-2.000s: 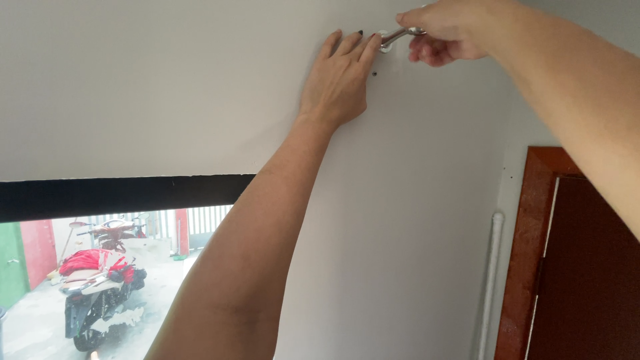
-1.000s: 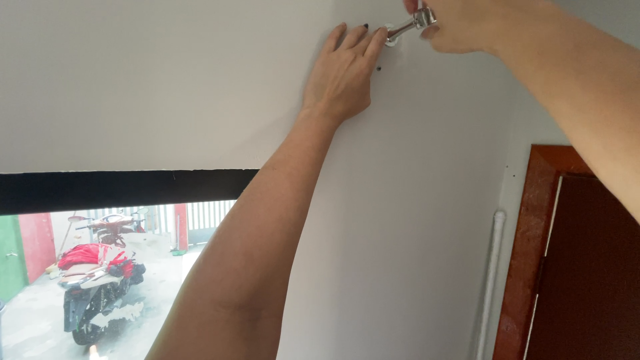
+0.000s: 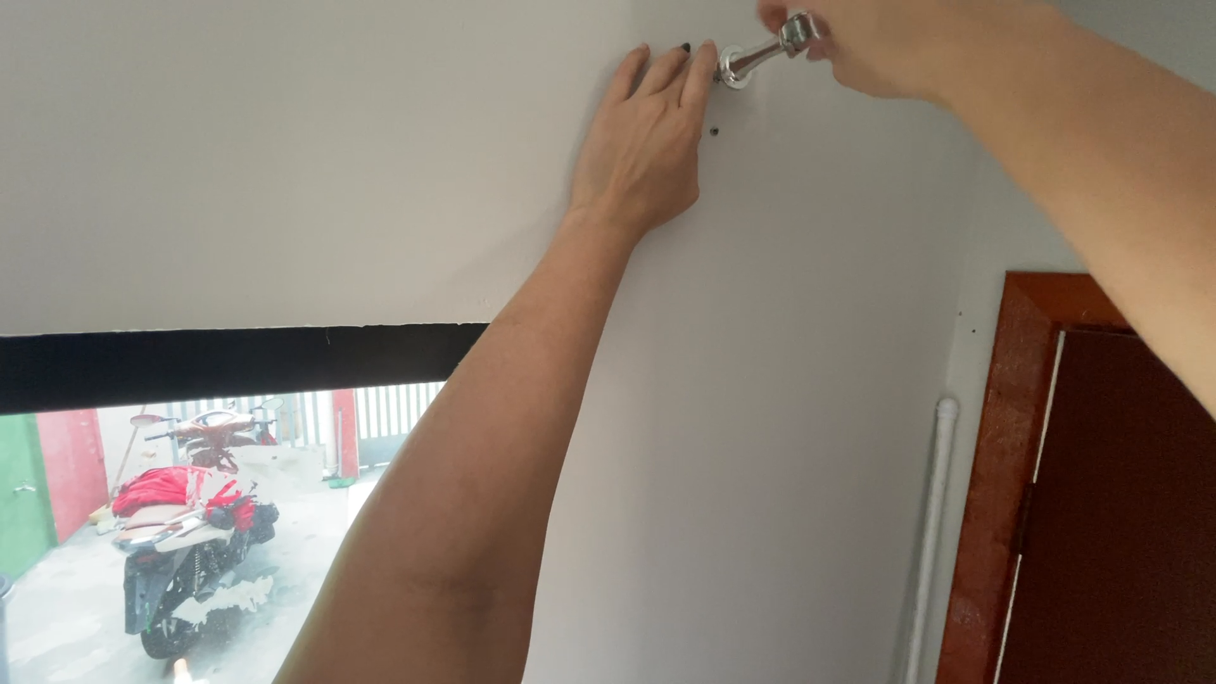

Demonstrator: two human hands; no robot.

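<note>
A shiny metal fitting with a round base rests against the pale wall near the top of the view, its stem angled out to a ring-like end. My left hand lies on the wall just left of that base, fingers pointing up and the index fingertip beside or against it. At the fitting's outer end is my right hand, partly cut off by the top edge; its fingers are around the end, and their exact grip is blurred. A small dark hole or screw shows in the wall below the base.
At lower left is a window with a black upper frame; parked motorcycles stand outside. A brown door in a reddish-brown frame is at right, with a white pipe running up the wall beside it.
My right hand has shifted its hold around the fitting's outer end, which shows more than it did two seconds ago. My left hand has stayed beside the base.
</note>
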